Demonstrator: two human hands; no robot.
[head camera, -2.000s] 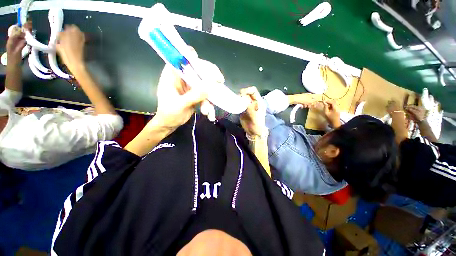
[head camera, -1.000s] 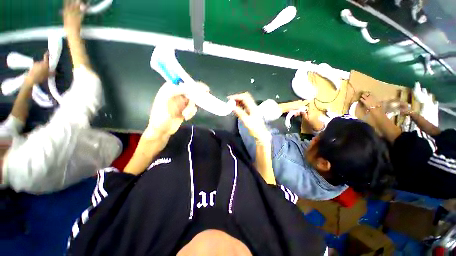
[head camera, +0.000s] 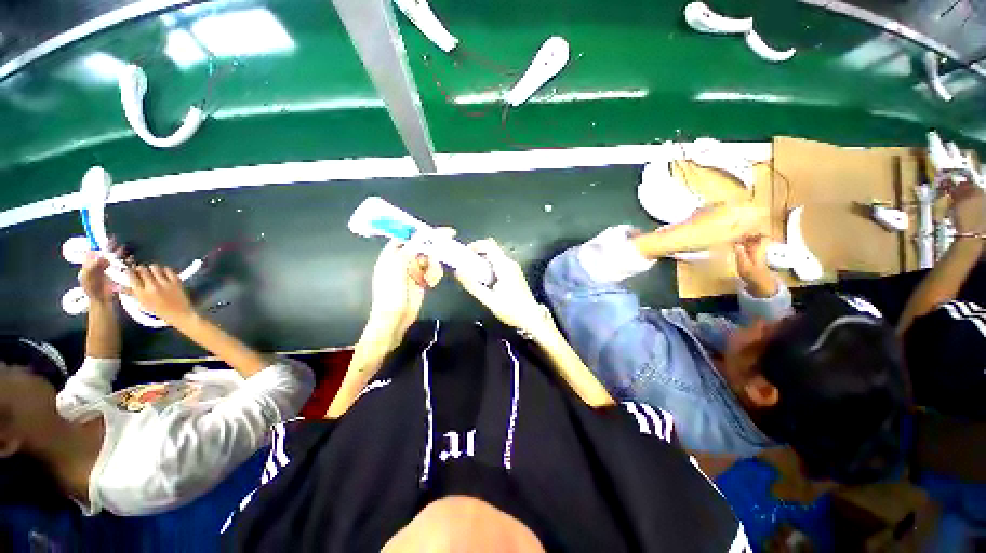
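Note:
A white spoon-shaped housing (head camera: 444, 251) with a bright blue strip inside its wide end is held above the dark bench, the wide end pointing up and left. My left hand (head camera: 407, 270) grips it near the middle, below the blue strip. My right hand (head camera: 500, 280) is closed around its narrow lower right end. The fingers hide part of the housing. I cannot tell whether a wire or small piece is between the fingers.
Green conveyor (head camera: 314, 113) runs behind the pale edge rail (head camera: 260, 177), with a grey upright (head camera: 387, 76) ahead. White pieces (head camera: 540, 70) with thin red wires lie on the conveyor. Workers sit on both sides; a cardboard sheet (head camera: 833, 184) with white parts is at right.
The view has shifted, showing more conveyor. The housing appears smaller and more level, still in both my hands. The left neighbour's hands are back at a white piece; the right neighbour's arm reaches further over the cardboard.

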